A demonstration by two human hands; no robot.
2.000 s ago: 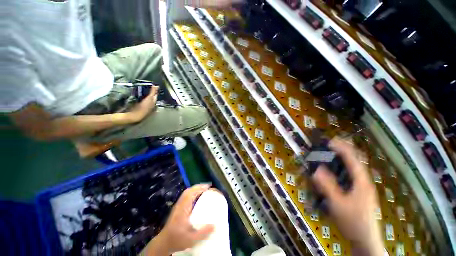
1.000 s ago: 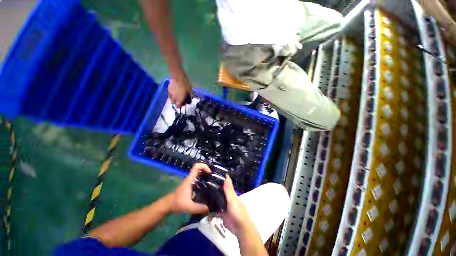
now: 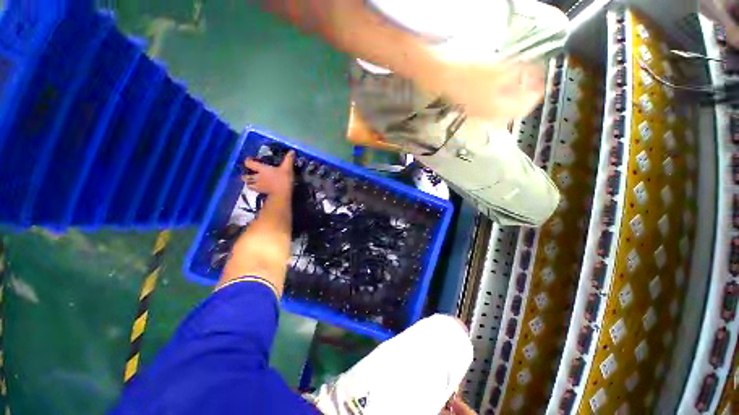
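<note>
My left hand (image 3: 270, 177), in a blue sleeve, reaches into the far left corner of the blue plastic crate (image 3: 369, 174). Its fingers are around black power adapters (image 3: 271, 152) at the crate wall; how many is unclear. More black adapters stand in rows along the crate's sides, around a tangled heap of black cords (image 3: 348, 235) over a white sheet. Only a bit of my right hand (image 3: 459, 406) shows at the bottom edge beside my white-covered knee; what it holds is hidden.
Stacked blue crates (image 3: 105, 130) stand left of the working crate. Another person's blurred arm (image 3: 437, 73) crosses above; their knee (image 3: 519, 190) is between crate and rack. A small wooden stool (image 3: 366, 130) is behind. Yellow rack shelves (image 3: 636, 259) with white sockets rise at right. Yellow-black tape (image 3: 142, 316) marks the green floor.
My hands have parted: the left reached forward into the crate's far left corner, the right dropped to the bottom edge. The other person's hand left the crate and moved right towards the rack.
</note>
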